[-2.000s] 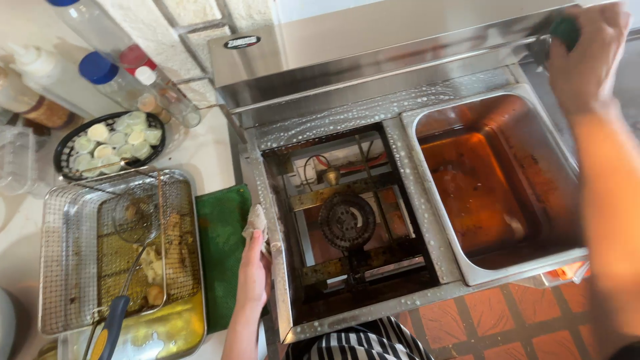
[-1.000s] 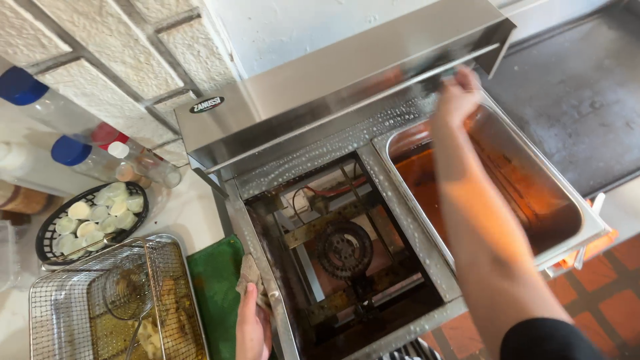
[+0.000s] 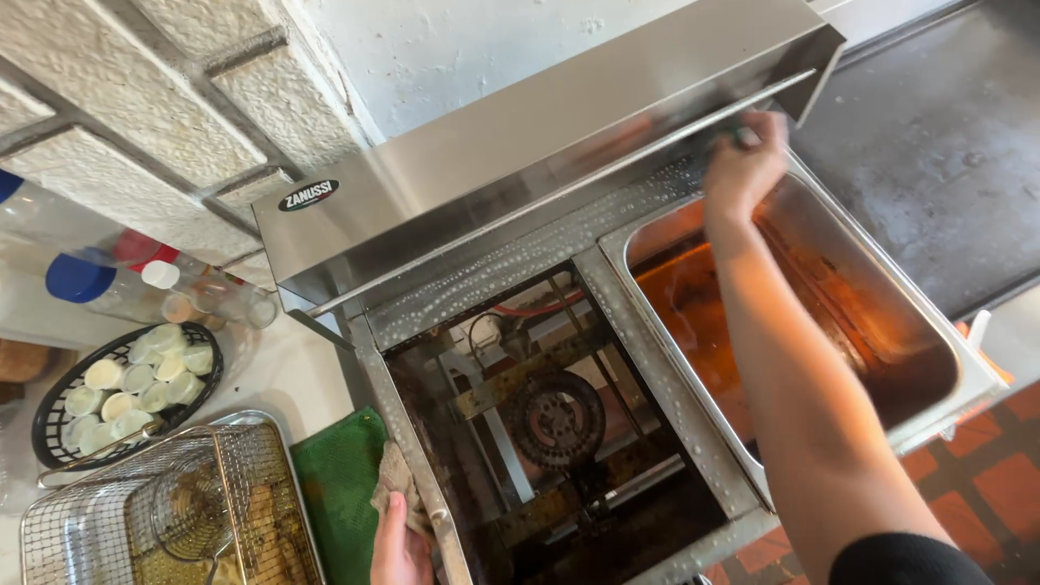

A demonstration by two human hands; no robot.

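Near the right end of the Zanussi stainless steel fryer's backsplash (image 3: pixel 520 154), my right hand (image 3: pixel 751 158) grips a dark green scouring pad (image 3: pixel 735 140), partly hidden by the fingers and blurred. Soapy drops cover the steel ledge (image 3: pixel 487 268) below it. My forearm crosses the metal tank of orange-brown oil (image 3: pixel 699 325). My left hand (image 3: pixel 400 544) holds a beige cloth (image 3: pixel 398 483) against the fryer's left side. Between them lies the uncovered bay with a round gas burner (image 3: pixel 558 420).
At left are a green cutting board (image 3: pixel 341 479), a wire fryer basket (image 3: pixel 106 504) in an oily tray, a black basket (image 3: pixel 215 366) of small lidded cups, and plastic bottles (image 3: pixel 81 278). A dark griddle (image 3: pixel 942 154) adjoins the right side, above a tiled floor (image 3: pixel 1003 463).
My right hand has moved from the backsplash's far right end, two seconds ago, to lower on its face above the oil tank. My left hand remains at the fryer's left side with the cloth.
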